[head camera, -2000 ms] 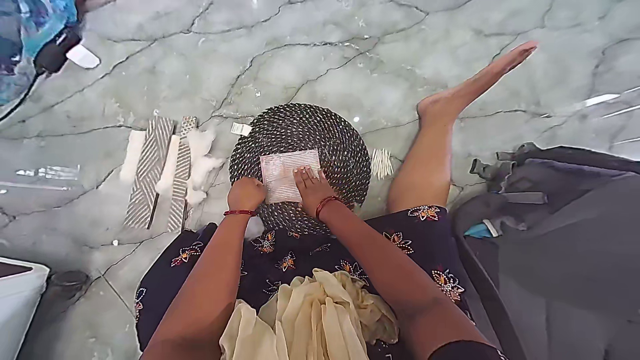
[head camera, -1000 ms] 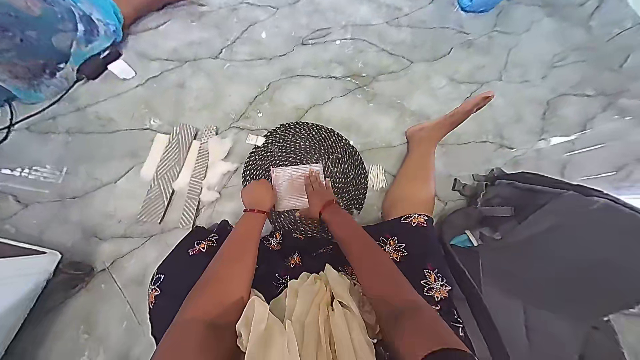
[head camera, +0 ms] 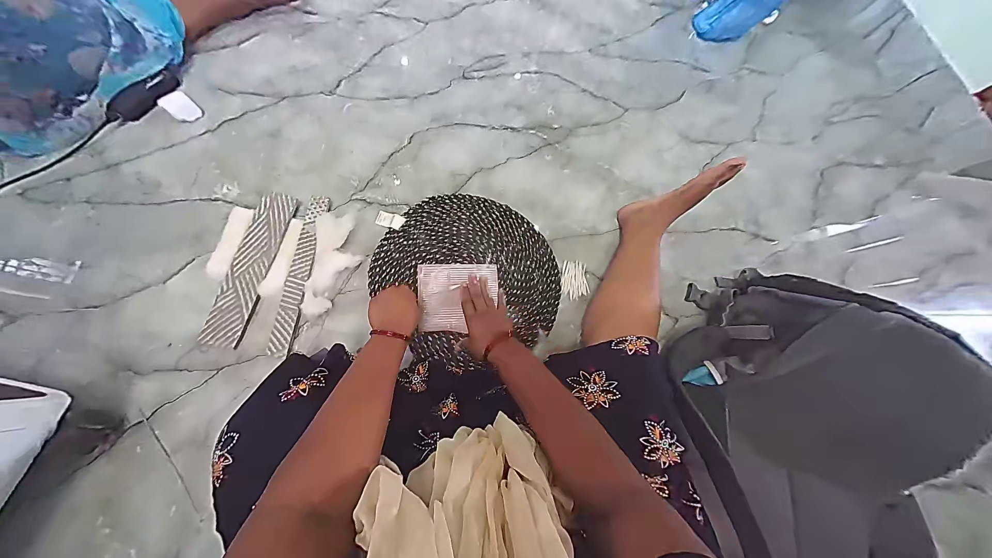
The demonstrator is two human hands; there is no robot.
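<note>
A round woven mat (head camera: pixel 457 229), dark with pale flecks, lies on the floor, its near edge at my patterned garment. On it rests a pale, square ribbed piece (head camera: pixel 442 298) with thin lines across it. My right hand (head camera: pixel 484 316) lies on the right part of this square, fingers stretched forward; a small thin pale thing shows at its fingertips. At the square's left edge is my left hand (head camera: pixel 394 311), curled, its fingers hidden, so whether it grips anything is unclear. Right of the mat lies a bunch of short white sticks (head camera: pixel 575 280).
Striped strips (head camera: pixel 252 271) and white cotton-like fluff (head camera: pixel 329 252) lie left of the mat. A grey backpack (head camera: pixel 845 380) is at the right. Part of another person (head camera: pixel 70 70), with a black cable (head camera: pixel 62 159), shows at the upper left. A blue object (head camera: pixel 728 17) lies at the top right.
The view has shifted. Both hands stay at the pale square.
</note>
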